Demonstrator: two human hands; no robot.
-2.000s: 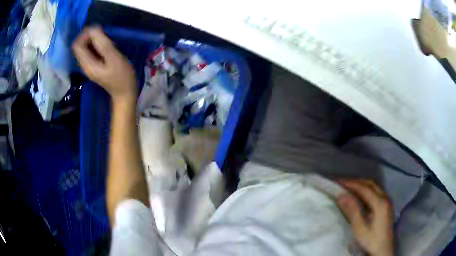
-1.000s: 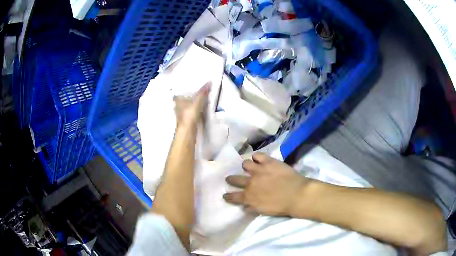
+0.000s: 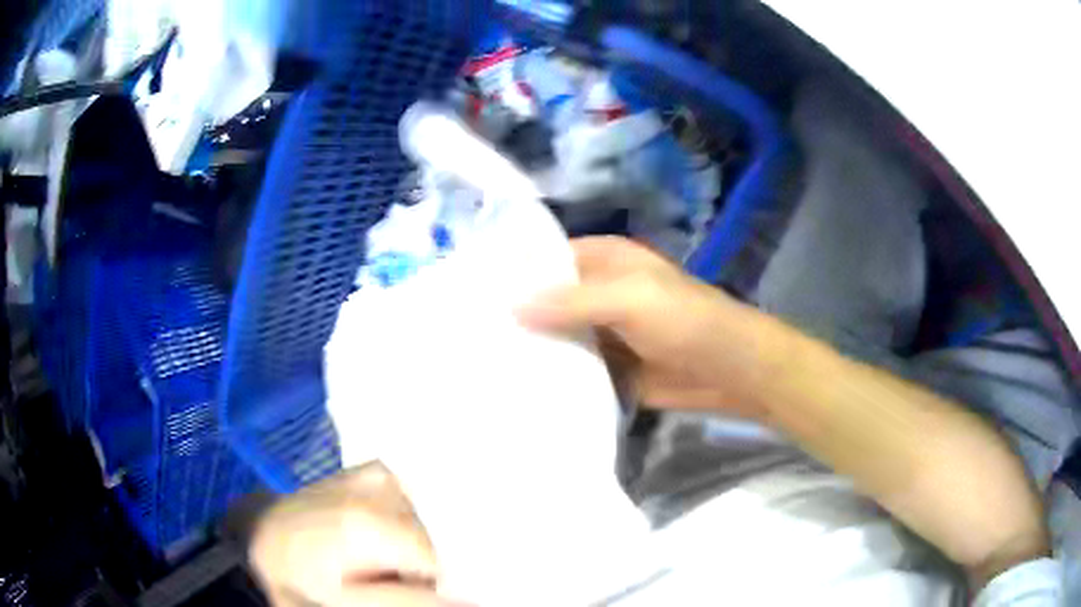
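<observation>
A bundle of white fabric (image 3: 474, 391) is held up over the blue plastic basket and the lap. It is overexposed, so single layers cannot be told apart. My right hand (image 3: 628, 314) grips its right edge, thumb on top and fingers behind. My left hand (image 3: 344, 540) is at its lower left edge, blurred, with its fingers partly hidden by the cloth; it holds the fabric there. The upper end of the bundle is narrow and folded.
The blue basket (image 3: 267, 296) holds scraps (image 3: 593, 136) in white, blue and red. More blue baskets (image 3: 178, 356) stand at the left. The white table edge (image 3: 948, 107) curves across the upper right. Hanging white and blue material (image 3: 213, 83) is at the upper left.
The white fabric has been lifted from the basket and is now between both hands. My left hand has moved down and left; my right hand has moved up and closed on the fabric.
</observation>
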